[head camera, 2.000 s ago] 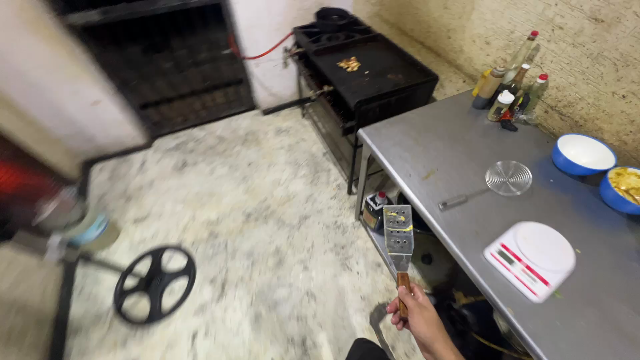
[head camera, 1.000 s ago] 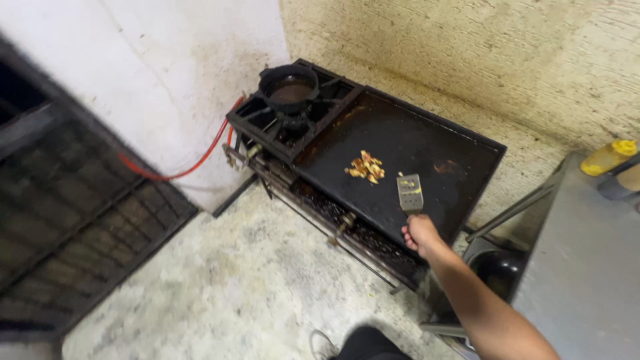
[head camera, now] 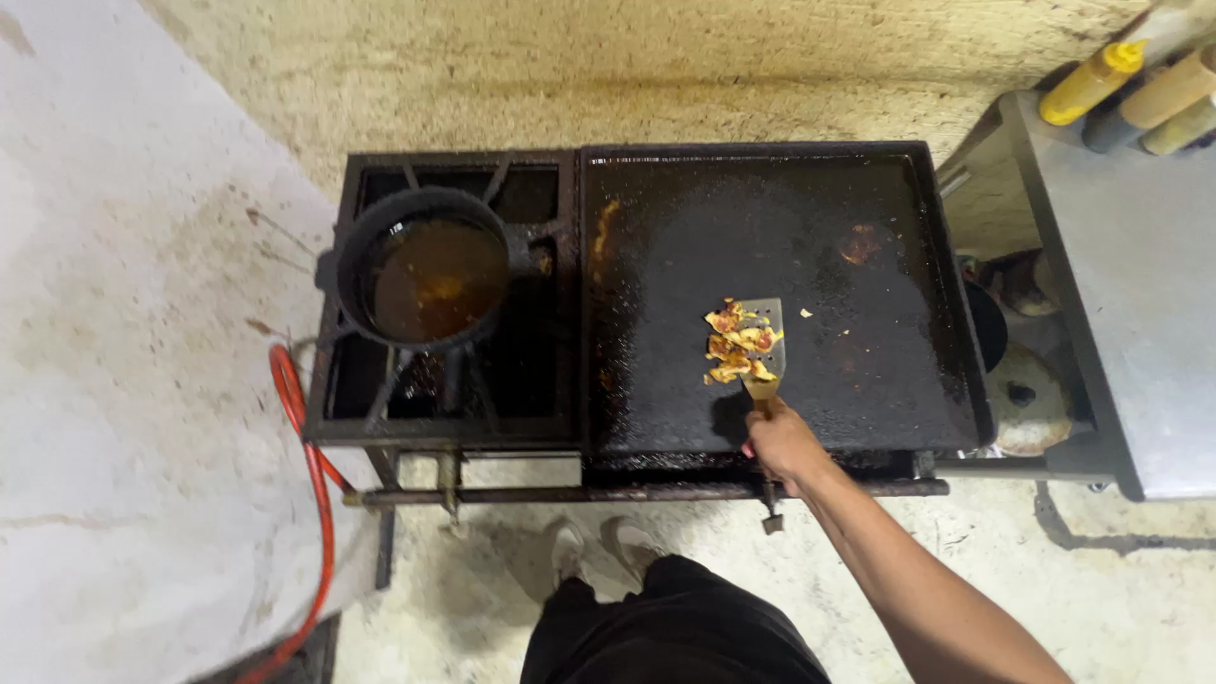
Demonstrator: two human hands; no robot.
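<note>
My right hand [head camera: 784,445] is closed around the handle of a perforated metal spatula [head camera: 771,334], low over the front half of the black griddle [head camera: 684,237]. Browned, yellowish chopped pieces of food [head camera: 730,344] lie at the left side of the spatula's blade, some of them over it. A small loose crumb [head camera: 806,313] rests on the griddle to the right of the blade. My left hand is out of view.
Left of the griddle, a black pot [head camera: 427,271] with brown liquid stands on a burner grate. A red hose [head camera: 321,513] hangs at the left. At right are a metal table [head camera: 1140,285], a yellow squeeze bottle [head camera: 1091,84] and a round lid [head camera: 1026,404] below.
My right hand has brought the spatula to the food on the griddle; one second ago the blade was to the right of the pile. The view has moved to the stove.
</note>
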